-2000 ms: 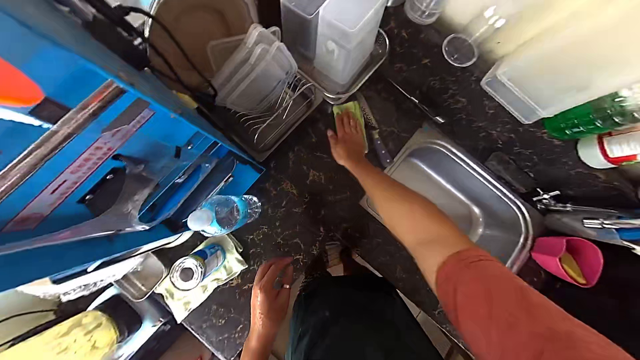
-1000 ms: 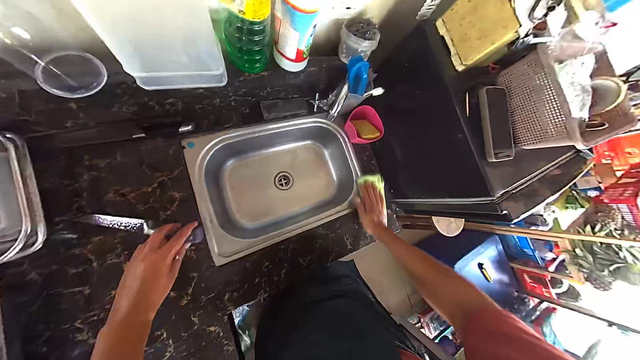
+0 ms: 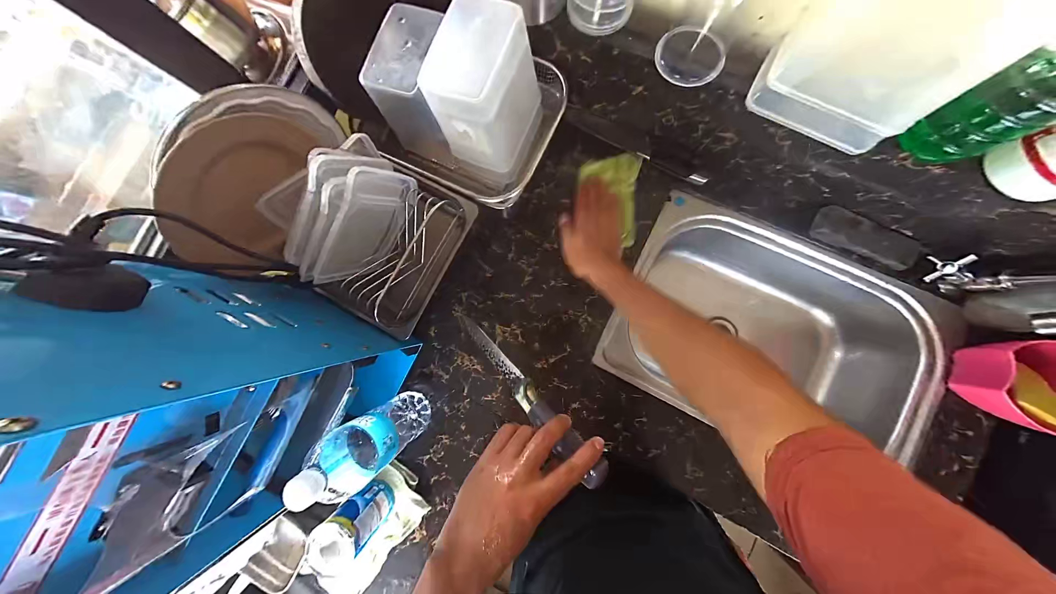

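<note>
My right hand (image 3: 596, 227) lies flat on a yellow-green cloth (image 3: 615, 186) on the dark marbled countertop (image 3: 528, 289), left of the stainless steel sink (image 3: 767, 305); the hand is slightly blurred. Near the front edge, my left hand (image 3: 524, 478) rests with spread fingers at the dark handle of a kitchen knife (image 3: 495, 351). Two fingertips touch or cover part of the handle; whether they grip it cannot be told. The blade points away, up and left.
At left stand a dish rack (image 3: 408, 272) with plastic lids, a blue metal cabinet (image 3: 206, 346) and a plastic water bottle (image 3: 367, 450). Tall plastic containers (image 3: 478, 91) stand in a tray behind. A faucet (image 3: 982, 283) and a pink holder (image 3: 990, 379) are right of the sink.
My right hand and the cloth have moved from the sink's right side to its left side. The view has swung left. Two seconds ago the knife lay beside the right hand, near the sink.
</note>
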